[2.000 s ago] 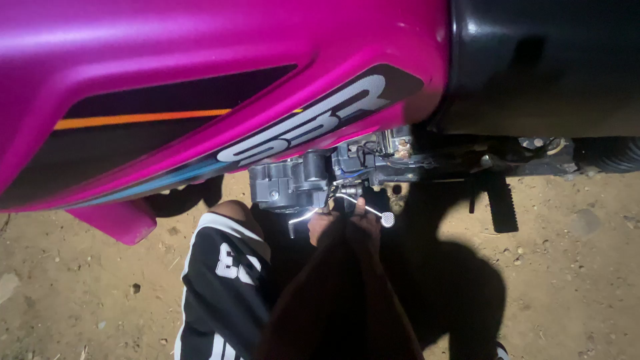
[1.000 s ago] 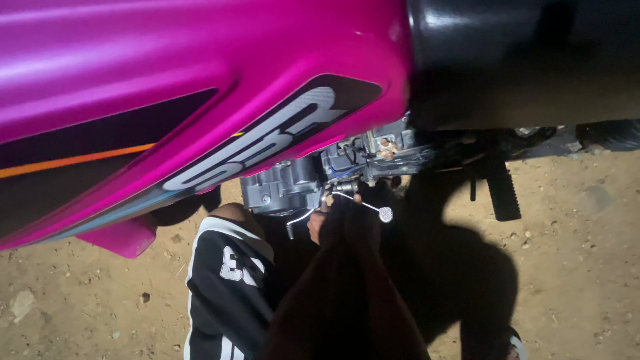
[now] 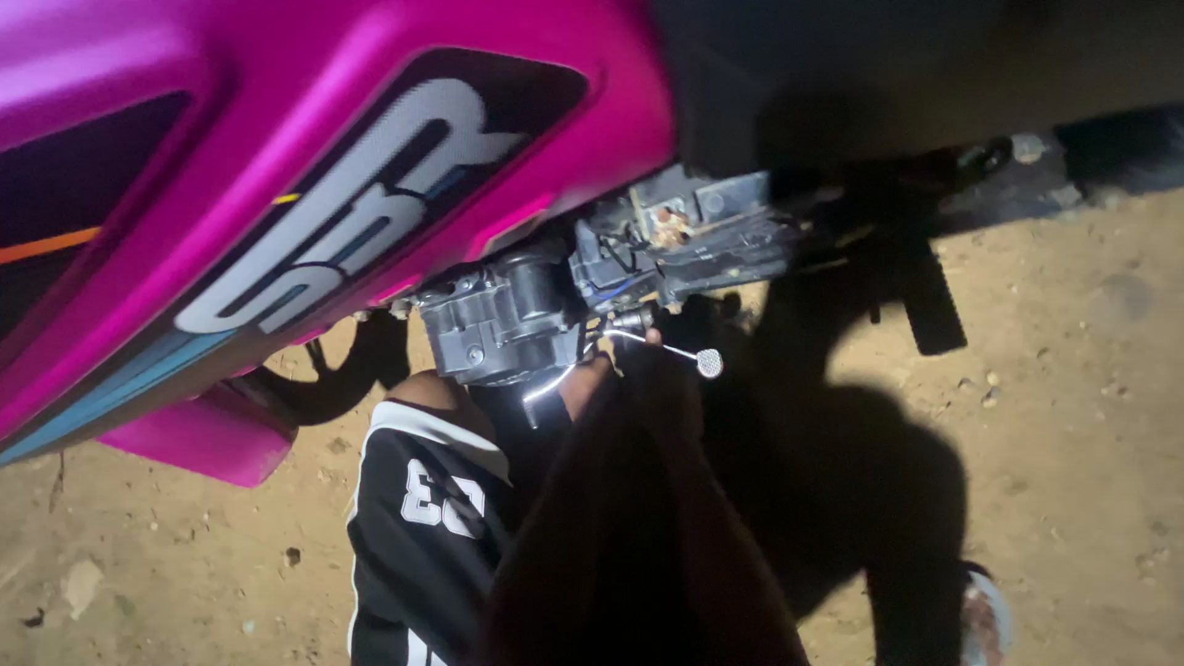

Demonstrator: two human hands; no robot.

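Note:
Both arms reach up from the bottom to the underside of a motorcycle with a pink fairing (image 3: 592, 139). My left hand (image 3: 585, 381) is beside the dark engine case (image 3: 504, 319), just below the bent metal gear lever (image 3: 555, 381). Close on its right, my right hand (image 3: 668, 375) lies in deep shadow, one fingertip lit near a small metal cylindrical part (image 3: 633, 320). A shiny lever with a round perforated pad (image 3: 709, 363) passes over the fingers. Shadow hides most of both hands, so what they hold cannot be made out.
A black footrest (image 3: 934, 301) juts down at the right. A pink lower panel (image 3: 208, 437) hangs at the left. My knee in black shorts (image 3: 425, 518) is close under the engine, and a shoe (image 3: 985, 615) rests on the sandy ground (image 3: 1064, 444) at lower right.
The view has shifted, with the fairing now lower in it. Both hands stay at the same place by the engine and lever; no grasp or release is plain.

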